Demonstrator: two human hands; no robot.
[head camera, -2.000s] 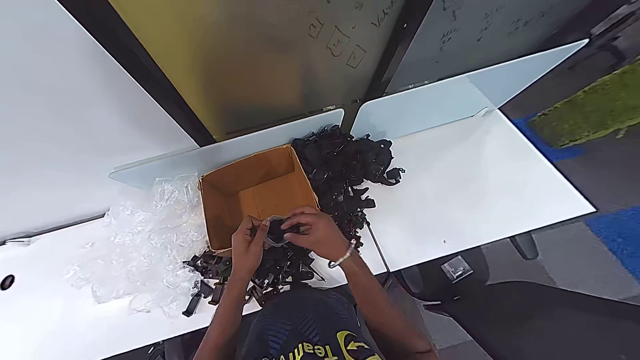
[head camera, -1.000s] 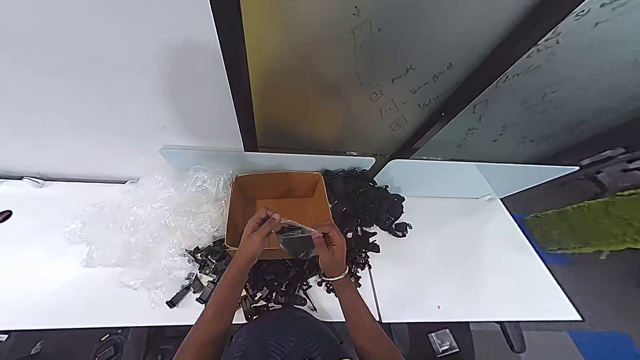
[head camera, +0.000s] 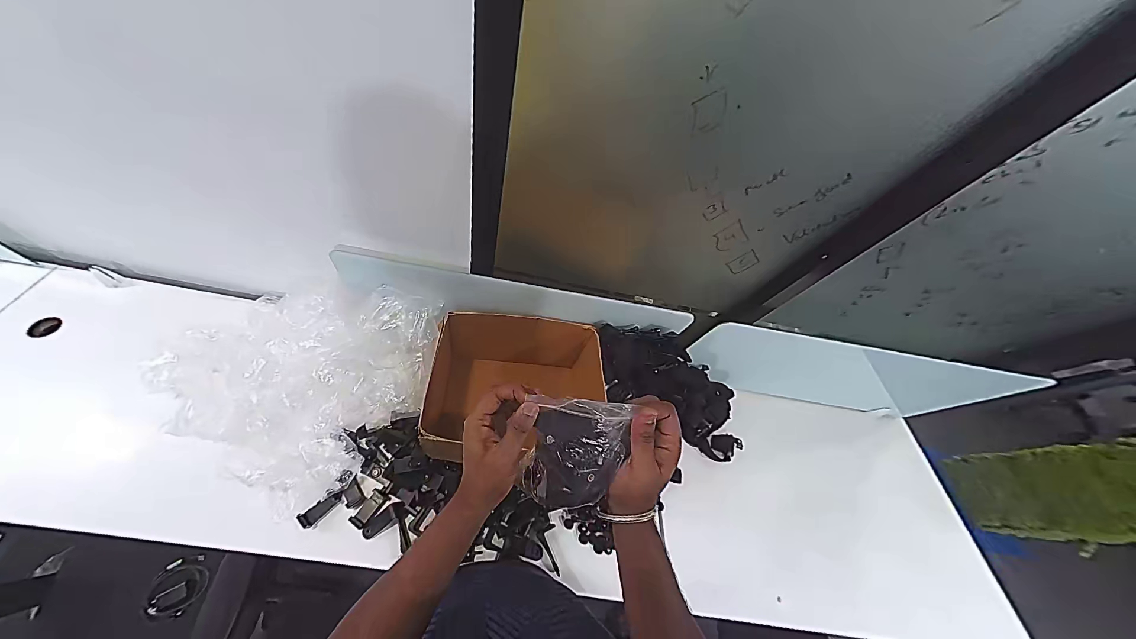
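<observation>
A clear plastic bag (head camera: 579, 453) with dark contents is stretched between my two hands. My left hand (head camera: 499, 439) pinches its upper left corner, and my right hand (head camera: 648, 453) grips the upper right corner. Just behind the hands stands a cardboard box (head camera: 519, 342) without a visible lid, its near wall partly hidden. Small black plastic parts (head camera: 399, 466) lie in a pile in front of the box, below the bag. Left of the box spreads a heap of crumpled clear plastic bags (head camera: 275, 382). Black items (head camera: 666, 373) are piled against the box's right side.
The white table (head camera: 790, 497) runs left to right, with a cable hole (head camera: 44, 327) at its far left. Low frosted panels (head camera: 799, 364) line its back edge, before glass boards bearing handwriting. A coiled cable (head camera: 177, 586) lies below the front edge.
Two seconds ago both hands were close together over the dark item; they have since moved apart, and the bag is spread between them. The view has shifted.
</observation>
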